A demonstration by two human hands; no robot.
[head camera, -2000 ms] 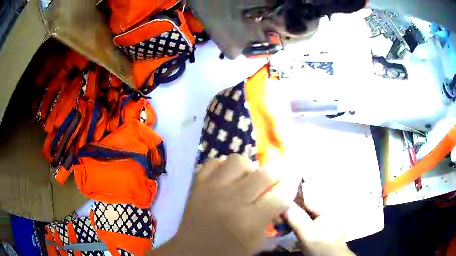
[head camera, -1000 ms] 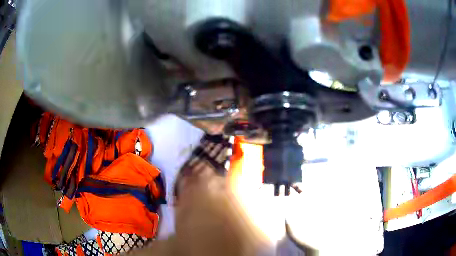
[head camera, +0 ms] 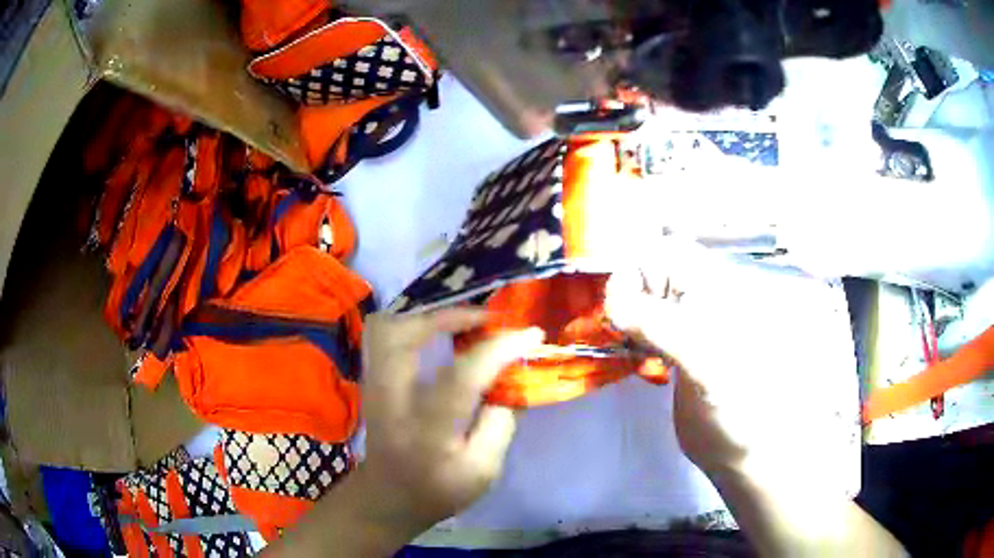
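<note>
A part-sewn pouch lies under the sewing machine head. Its printed panel, navy with cream flowers and an orange band, runs back to the presser foot area. Its orange gusset is folded up at the near edge. My left hand is at the pouch's left near side, with fingers and thumb around the orange fabric. My right hand holds the gusset's right end, partly washed out by glare. The needle cannot be made out.
A cardboard carton full of orange gussets stands at left. A finished-looking pouch lies behind it. A panel stack is at lower left. Orange binding tape and a red-handled tool are at right.
The view has moved back from the machine head. My left hand has shifted and its fingers are spread around the gusset, which now shows folded up. My right hand has come into clearer view.
</note>
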